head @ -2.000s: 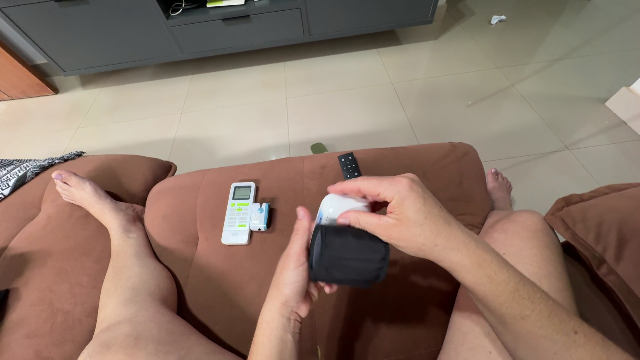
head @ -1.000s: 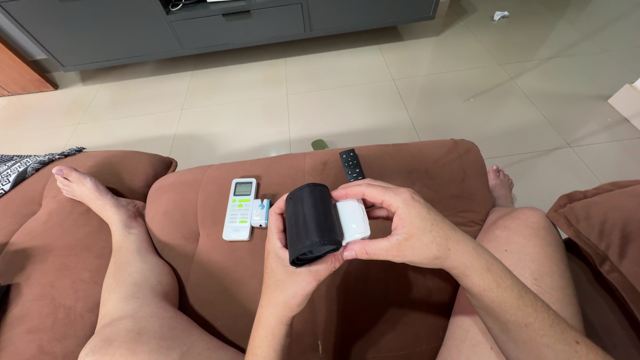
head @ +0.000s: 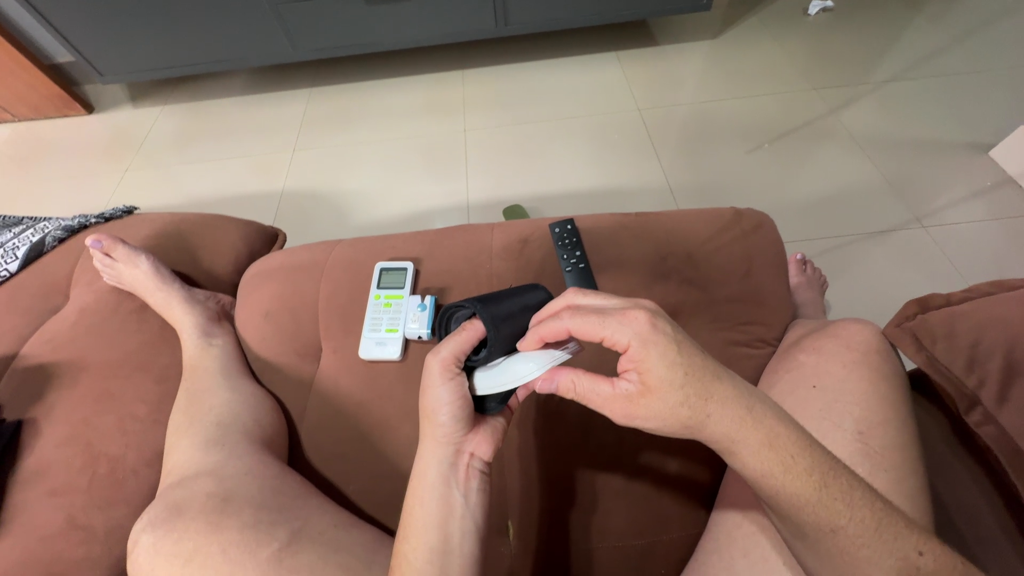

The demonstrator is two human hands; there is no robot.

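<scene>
My left hand (head: 464, 396) grips a rolled black fabric cuff (head: 508, 320), its thumb pushed into the open end of the roll. Between the thumb and fingers of my right hand (head: 620, 360) is a smooth white plastic device (head: 520, 370), seen edge-on and lying against the cuff's lower side. What the device is cannot be told. Left of my hands, a white remote control (head: 386, 310) with a small screen lies on the brown couch. Touching its right side is a small white and blue device (head: 420, 317). A black remote control (head: 571, 254) lies beyond my right hand.
I sit with bare legs on either side of the brown couch seat (head: 664, 248). A patterned cloth (head: 40, 238) is at the far left, and a brown cushion (head: 972, 344) at the right. Past the tiled floor stands a grey cabinet (head: 384, 28).
The black cuff has turned from upright to lying more sideways, its open end now facing left. The white device has tipped from face-on to edge-on and sits below the cuff.
</scene>
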